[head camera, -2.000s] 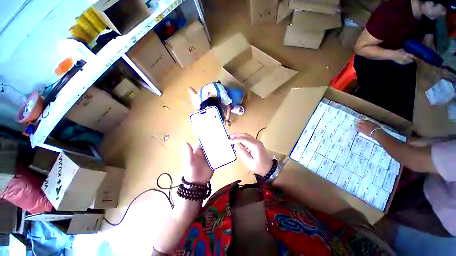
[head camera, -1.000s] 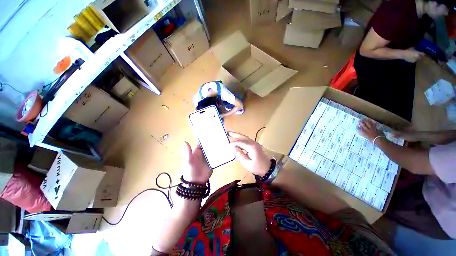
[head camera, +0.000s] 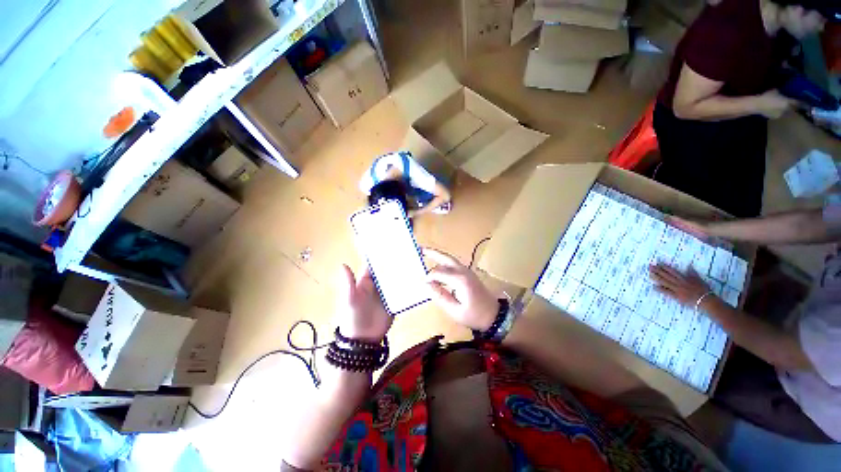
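Note:
A smartphone (head camera: 394, 256) with a bright white screen is held upright in front of my body. My left hand (head camera: 364, 309) holds it along its lower left side, thumb apart; the fingers behind the phone are hidden. My right hand (head camera: 461, 290) is at the lower right edge of the phone, fingers bent. I cannot tell whether it grips the phone or only touches it. Both wrists wear dark beads.
A large open carton (head camera: 544, 207) at right holds rows of small white boxes (head camera: 636, 286); another person's hands rest on them. A seated person (head camera: 715, 83) holds a blue tool. A small child (head camera: 406, 180) crouches beyond the phone. A black cord (head camera: 244, 371) lies on the floor.
The phone stays nearly still. My right fingers have shifted slightly. The person at the carton now has both hands on the white boxes. The child's pose has changed, and the seated person's blue tool has moved right.

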